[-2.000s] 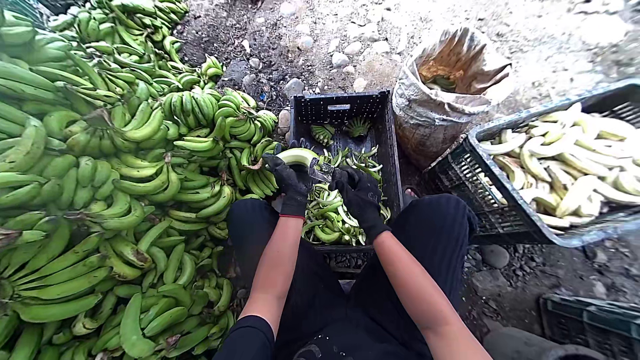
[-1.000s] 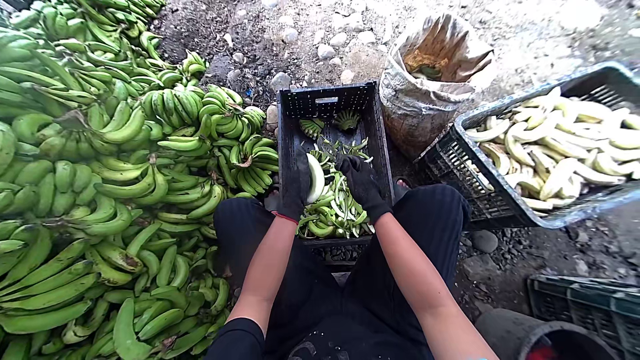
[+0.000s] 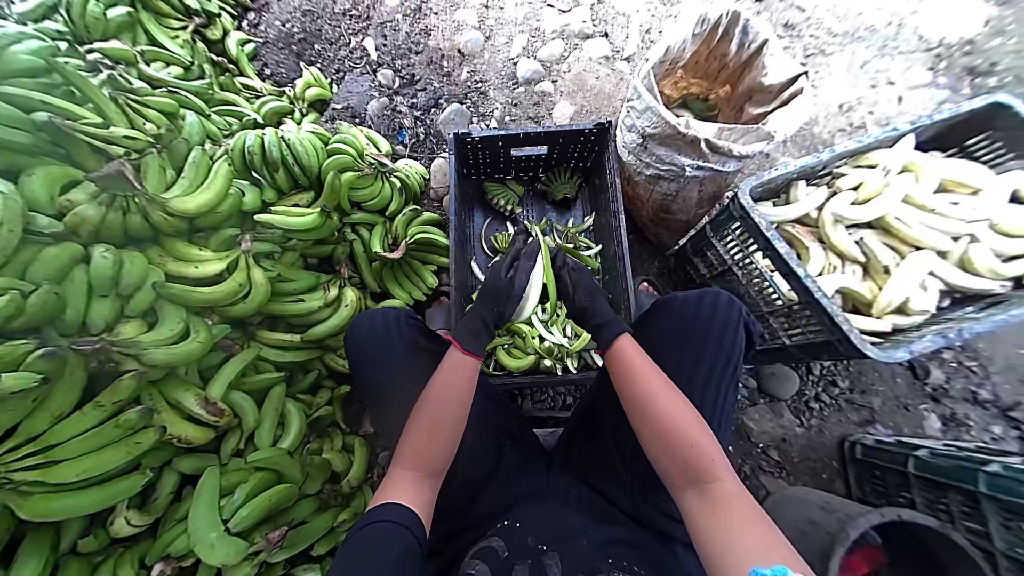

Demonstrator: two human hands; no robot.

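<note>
My left hand [image 3: 510, 280], in a black glove, is closed around a partly peeled green plantain [image 3: 531, 290] whose pale flesh shows. On its right side a long strip of green peel [image 3: 549, 272] stands away from the flesh. My right hand [image 3: 582, 292], gloved too, is at that strip with its fingers bent; whether it holds the peel or a tool is hidden. Both hands are over a black plastic crate [image 3: 620, 232] between my knees. Green peels [image 3: 552, 340] lie in its near part, and cut plantain crowns [image 3: 560, 183] at its far end.
Green plantain bunches [image 3: 280, 156] are heaped at the left. A woven sack [image 3: 668, 148] stands beyond the crate to the right. At the right, a crate [image 3: 808, 308] holds peeled plantains [image 3: 904, 224]. A bucket [image 3: 848, 536] and a dark green crate [image 3: 936, 488] are at lower right. Stones [image 3: 530, 70] dot the ground.
One second ago the plantain in my left hand showed pale flesh with my right hand apart from it; now my right hand is close beside it and a green peel strip stands out between them.
</note>
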